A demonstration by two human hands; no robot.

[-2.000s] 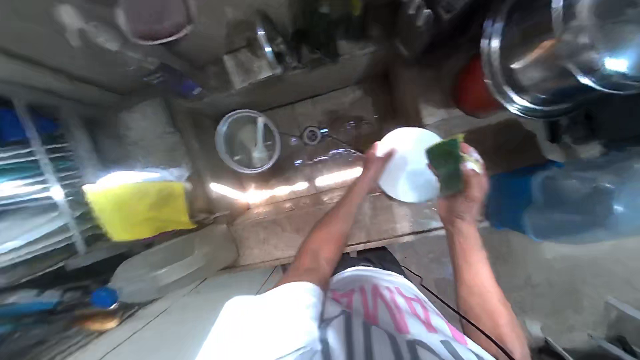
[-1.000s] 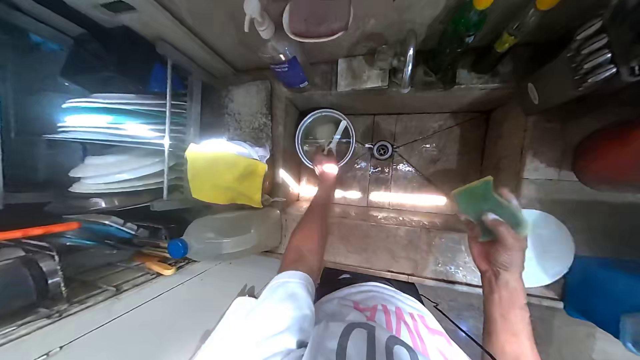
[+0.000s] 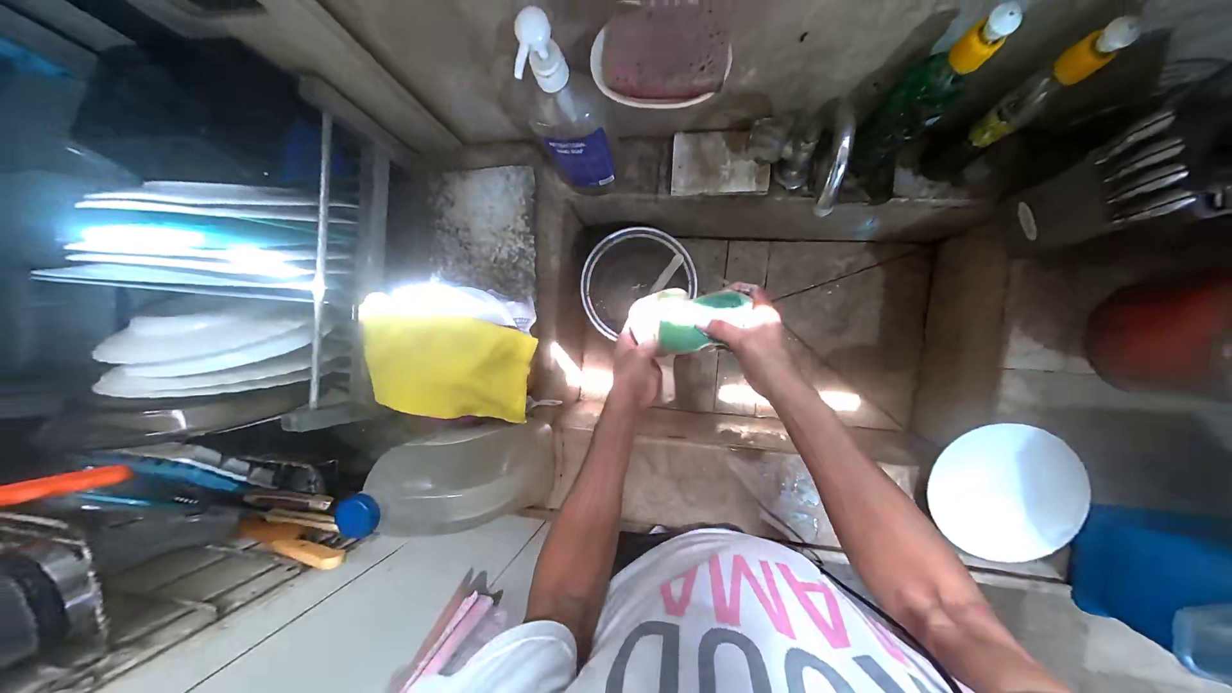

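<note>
Over the tiled sink (image 3: pixel 847 289), my left hand (image 3: pixel 637 366) holds a small pale item (image 3: pixel 656 313), washed out by bright light; its kind is unclear. My right hand (image 3: pixel 756 332) grips a green sponge (image 3: pixel 688 332), which touches that item. Just behind my left hand, a clear round tub (image 3: pixel 616 279) stands in the sink with a white utensil (image 3: pixel 666 273) in it. A white plate (image 3: pixel 1009 493) lies on the ledge at the right.
A metal faucet (image 3: pixel 835 168) and a hand soap bottle (image 3: pixel 576 144) stand behind the sink. To the left are a yellow cloth (image 3: pixel 448 366), a plastic bottle (image 3: pixel 452 481) and racked plates (image 3: pixel 217 351). A blue container (image 3: pixel 1145 558) sits at the right.
The white plate, between my hands two seconds ago, now lies on the right ledge. My left hand has left the tub with the pale item, and my right hand has brought the sponge to it.
</note>
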